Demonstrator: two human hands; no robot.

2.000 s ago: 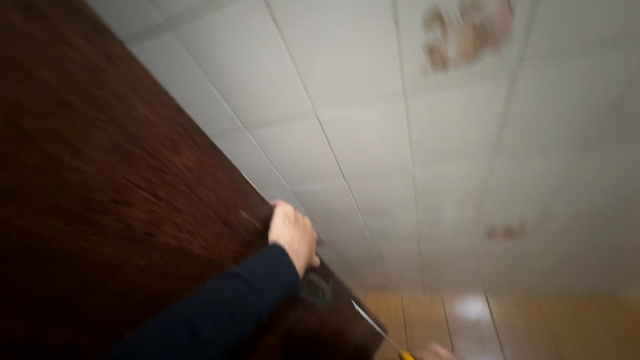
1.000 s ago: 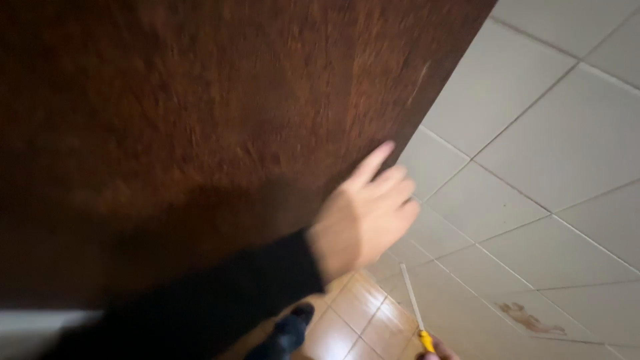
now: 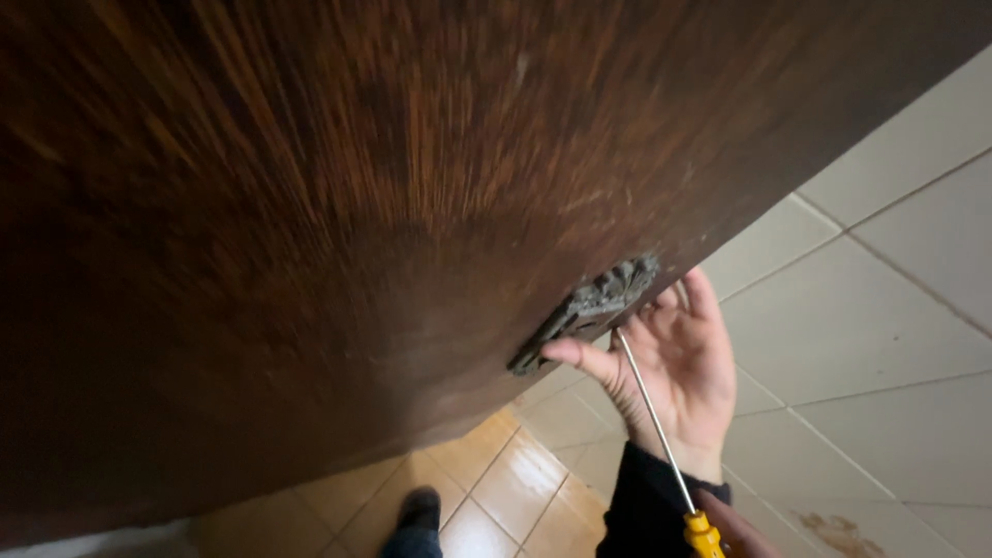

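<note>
A dark brown wooden door (image 3: 372, 232) fills the left and middle of the view. Near its edge sits an ornate grey metal lock plate (image 3: 608, 291). My left hand (image 3: 682, 372) is at the door's edge, palm toward me, with the thumb on the lower part of the plate and the fingers around the edge. Low in the view, my right hand (image 3: 732, 523), mostly cut off, holds a screwdriver (image 3: 659, 430) by its yellow handle. Its long metal shaft crosses in front of my left palm, and the tip is at the door's edge beside the plate. What the tip touches is unclear.
Pale wall tiles (image 3: 860, 310) stand to the right of the door, with a brownish patch (image 3: 837, 533) low on them. Beneath the door are tan floor tiles (image 3: 511, 480), where a dark shoe (image 3: 419, 508) and a blue trouser leg show.
My left hand has gone from the door's face to its edge by the lock plate. The screwdriver in my right hand has come up to that edge. The view has shifted.
</note>
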